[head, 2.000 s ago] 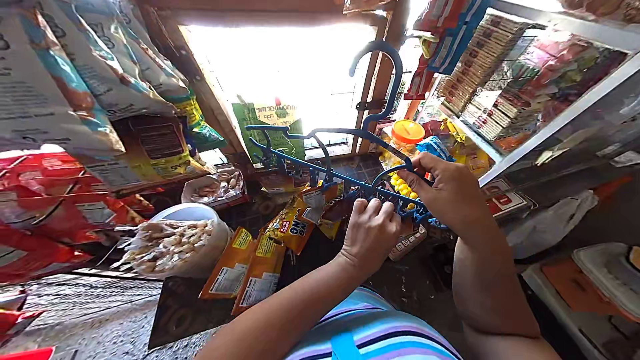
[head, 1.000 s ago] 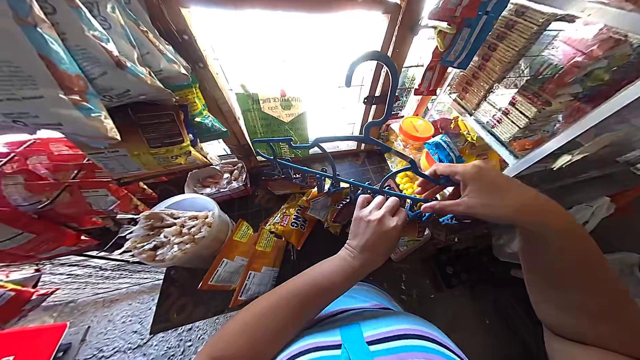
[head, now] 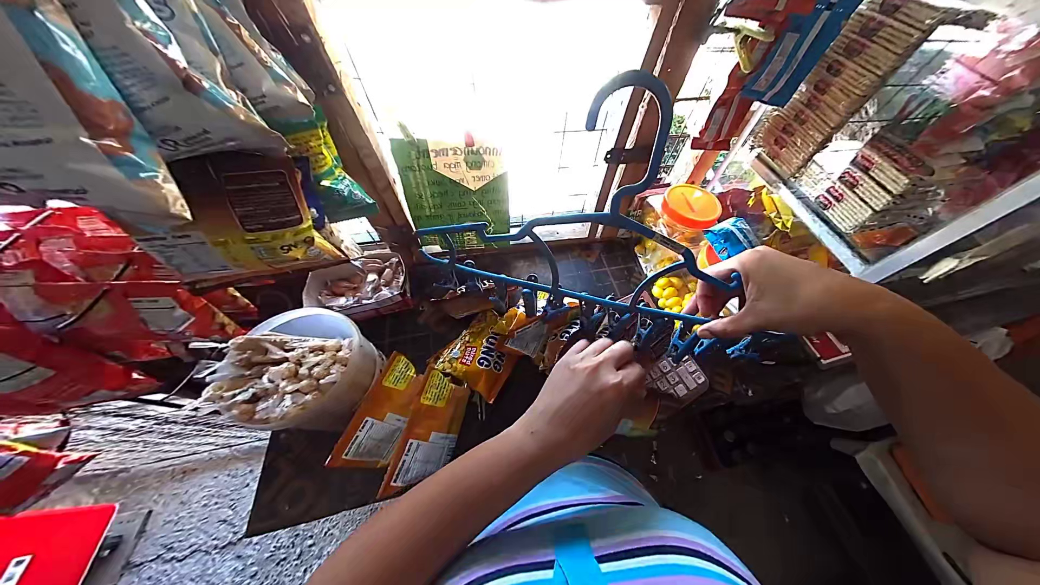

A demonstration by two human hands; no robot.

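Observation:
A blue plastic clip hanger [head: 569, 221] stands upright before the window, its hook at the top and a row of clips along its lower bar. My right hand [head: 756, 292] grips the hanger's right end between thumb and fingers. Just below the bar, my left hand [head: 589, 390] has its fingers curled at the middle clips; what they hold is hidden. Yellow snack packets [head: 479, 353] hang beside it from the clips to the left. Two orange packets [head: 422, 431] lie at the counter's edge, left of my left forearm.
A white tub [head: 357, 382] of bagged nuts stands at the left, near a box of small bags [head: 370, 280]. Large snack bags [head: 162, 73] and red packets [head: 49, 309] hang at the left. Behind the hanger's right end is an orange-lidded jar [head: 691, 207]; a glass case [head: 886, 260] stands farther right.
My right hand has stayed on the hanger's right end, and its forearm has swung outward to the right. My left hand remains by the middle clips.

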